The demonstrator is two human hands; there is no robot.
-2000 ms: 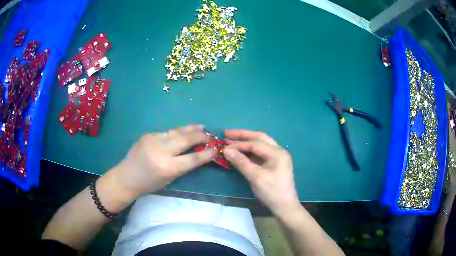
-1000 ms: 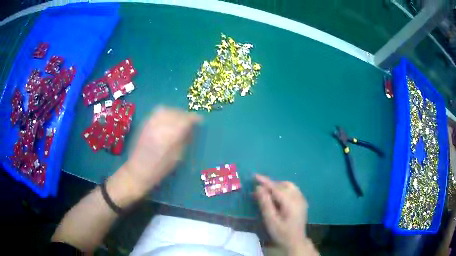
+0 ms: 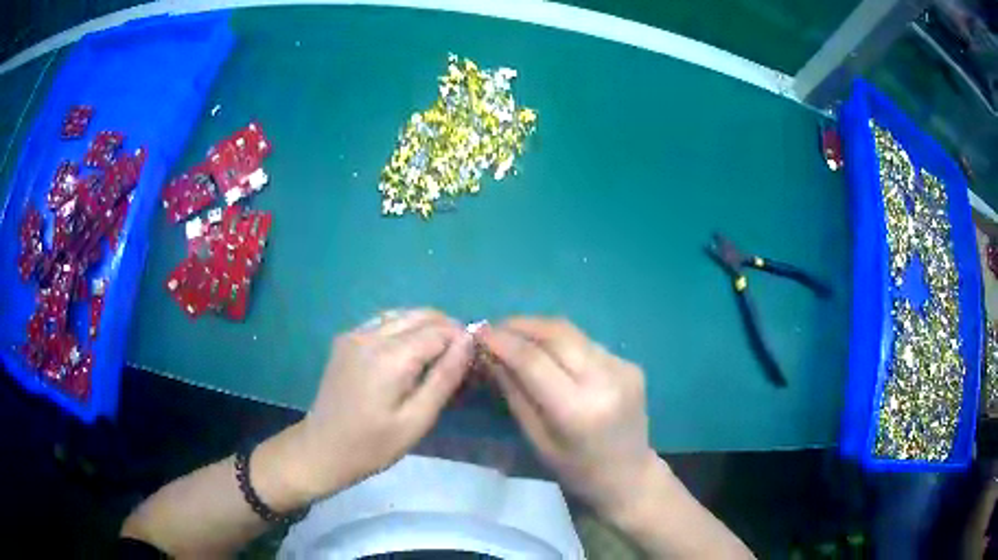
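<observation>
My left hand point(image 3: 394, 366) and my right hand point(image 3: 575, 399) meet near the table's front edge, fingertips touching. A small pale piece point(image 3: 474, 327) shows between the fingertips; the fingers hide the rest, and I cannot tell if a red board is held with it. The heap of yellow-silver components point(image 3: 460, 137) lies beyond my hands. Overlapping red boards point(image 3: 224, 263) lie at the left.
A blue bin point(image 3: 175, 93) with red boards stands at the left. A long blue bin point(image 3: 859, 273) full of yellow-silver components stands at the right, with a small red piece point(image 3: 832, 148) near its top. Open cutting pliers point(image 3: 744, 290) lie left of it. A pale rail point(image 3: 613, 24) runs behind.
My hands were apart, the left blurred near the heap; now they are together. The red board that lay between them no longer shows. The view has shifted slightly.
</observation>
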